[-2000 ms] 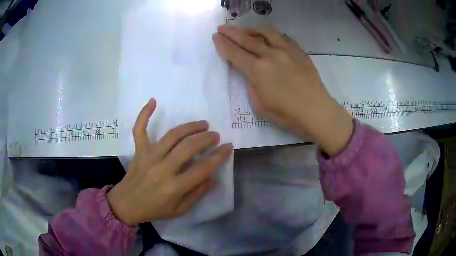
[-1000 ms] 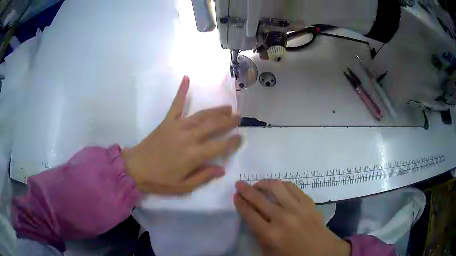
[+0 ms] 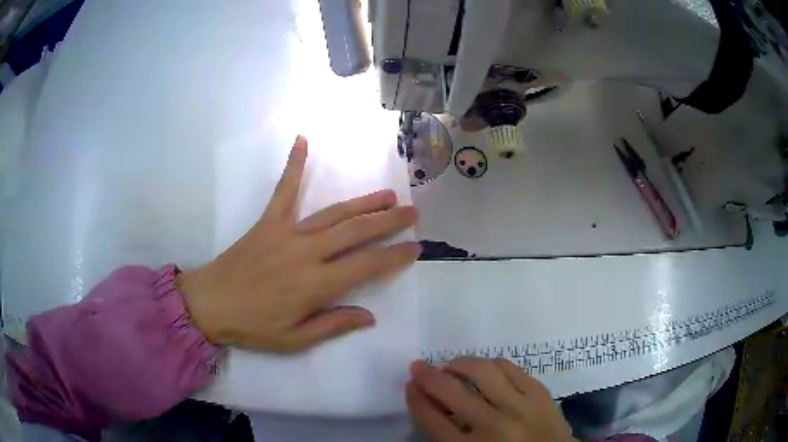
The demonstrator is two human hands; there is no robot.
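A white fabric panel [image 3: 346, 380] lies on the table, its right edge running up to the presser foot [image 3: 404, 142]. Its lower end hangs over the table's front edge. My left hand [image 3: 298, 272] lies flat on the panel with fingers spread, below the needle area. My right hand [image 3: 484, 401] is at the panel's lower right edge, thumb and fingertips together on the fabric edge; it is partly cut off by the bottom of the picture. The far end of the panel is washed out by the lamp glare.
The sewing machine head [image 3: 423, 52] stands at the top, with a grey lamp [image 3: 345, 39] on its left. Pink-handled snips [image 3: 648, 192] and a thin pale tool [image 3: 678, 181] lie on the machine bed. A printed ruler [image 3: 605, 341] runs along the front. White fabric hangs below the table edge.
Since two seconds ago, my right hand has moved from near the foot to the lower fabric edge, and my left hand up the panel. The view now shows more of the machine.
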